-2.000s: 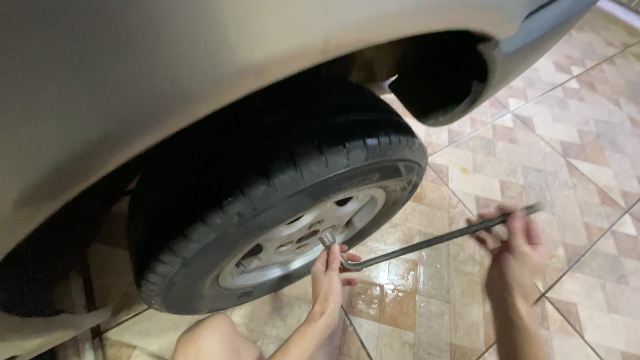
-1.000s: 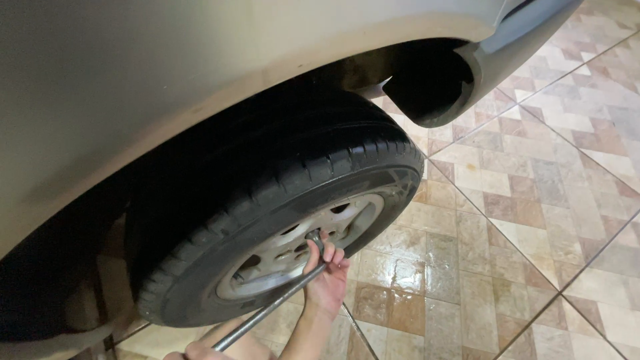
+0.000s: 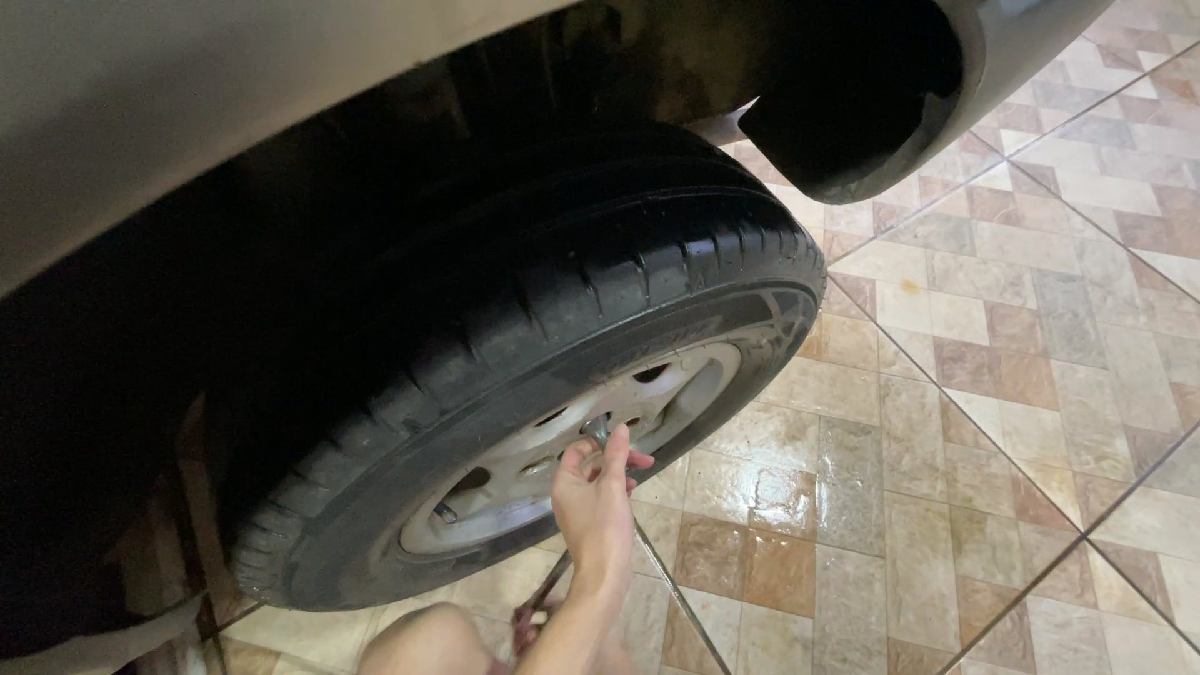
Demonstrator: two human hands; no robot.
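A lug wrench (image 3: 600,431) meets the alloy wheel (image 3: 689,384) near its hub. My left hand (image 3: 600,478) pinches the wrench's head end between thumb and fingers, over the lug area. Below the tyre (image 3: 562,309), a dark stretch of the wrench's handle (image 3: 553,583) slants down to the left, partly hidden behind my left wrist. My right hand (image 3: 530,628) is low, behind the left forearm, with its fingers around that handle; most of it is hidden.
The car's silver body panel (image 3: 234,84) overhangs the tyre, with a dark wheel well behind. A bumper edge (image 3: 975,103) hangs at the upper right. Glossy patterned floor tiles (image 3: 984,375) extend right of the wheel, and a bare knee (image 3: 431,642) shows below.
The wrench handle has swung from the right side to the lower left. My right hand has moved with it, while my left hand has stayed by the hub. The view is closer to the wheel.
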